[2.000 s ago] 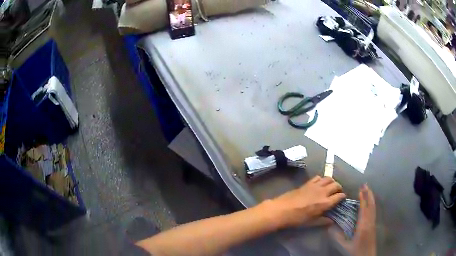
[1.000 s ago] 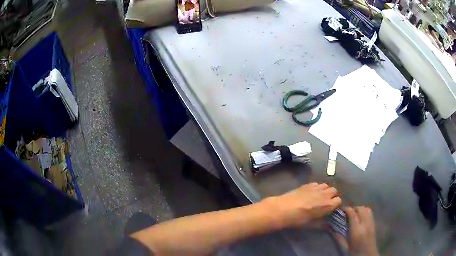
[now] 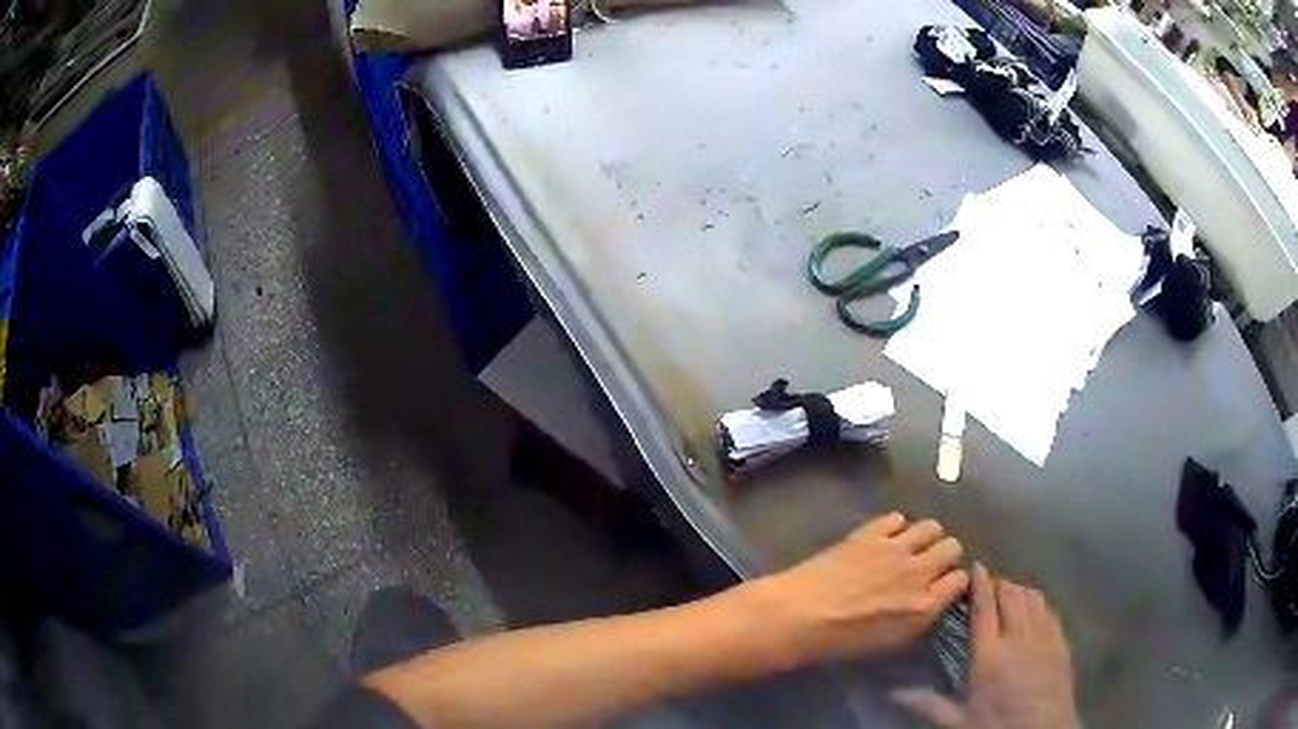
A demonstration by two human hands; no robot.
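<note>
A small stack of grey-striped cut strips [image 3: 951,651] lies between my two hands near the table's front edge. My left hand [image 3: 871,587] is curled over its left side. My right hand [image 3: 1014,652] holds its right side, fingertips close to my left hand's, thumb reaching out below. Most of the stack is hidden by my hands. A tied bundle [image 3: 806,426], white-grey with a dark band, lies just beyond my left hand.
Green-handled scissors [image 3: 867,281] lie beside white paper sheets [image 3: 1022,316]. A pale strip [image 3: 951,439] is at the paper's edge. Dark scraps [image 3: 1214,544] lie right, black bundles [image 3: 999,88] at the far edge, a phone [image 3: 535,32] at the back. Blue crates [image 3: 86,491] stand at left.
My right hand was spread open beside the fanned strips two seconds ago; its fingers have since closed in beside my left hand, covering more of the stack. The view has shifted slightly.
</note>
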